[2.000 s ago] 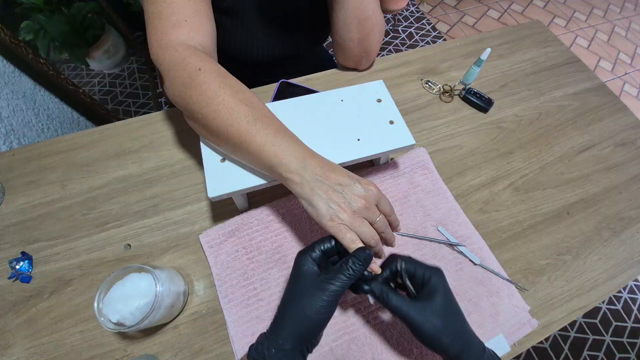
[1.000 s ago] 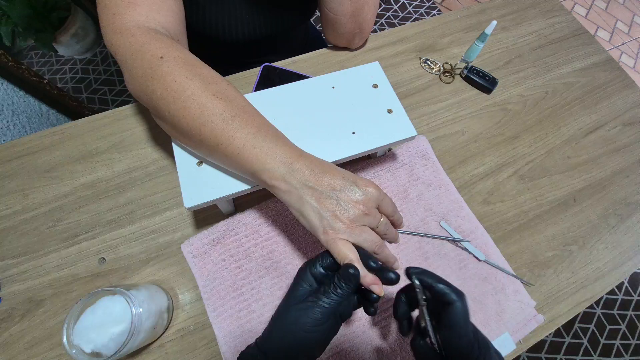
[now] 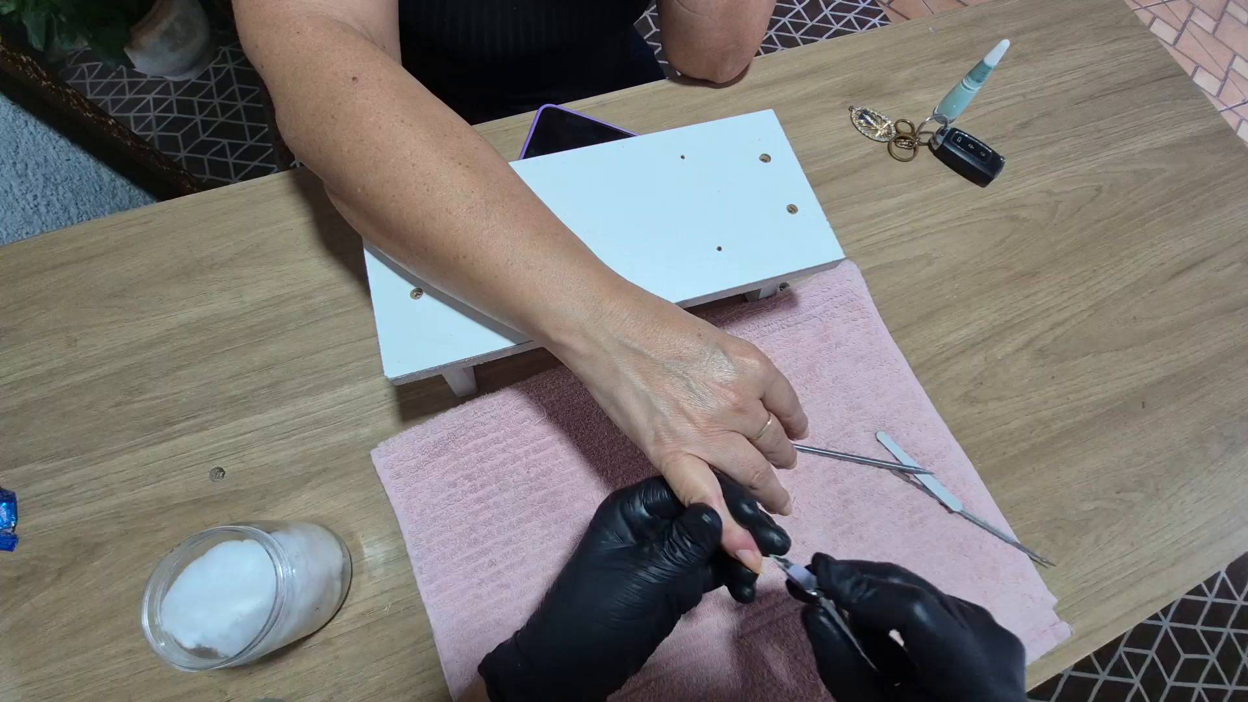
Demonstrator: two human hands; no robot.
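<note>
My left hand [image 3: 634,575], in a black glove, holds the thumb [image 3: 726,522] of another person's hand [image 3: 702,390] between its own thumb and fingers. In my right hand [image 3: 907,624], also gloved in black, are metal cuticle nippers [image 3: 804,580]; their tip is right by the nail of the held thumb. The person's forearm lies across a white wooden armrest [image 3: 673,214], and the hand, with a ring on one finger, is over a pink towel [image 3: 487,507]. To the right on the towel, a thin metal tool [image 3: 858,457] crosses a slim file-like tool [image 3: 921,471].
An open clear jar of white cotton [image 3: 219,595] stands at the lower left, with a blue wrapper [image 3: 8,519] at the left edge. Behind the armrest lies a phone [image 3: 570,132]. A key fob [image 3: 965,156] with rings and a small teal tube [image 3: 970,83] lies at the upper right.
My right hand was apart from the held thumb one second ago; now the nippers' tip is beside its nail. My left hand keeps its hold on the thumb.
</note>
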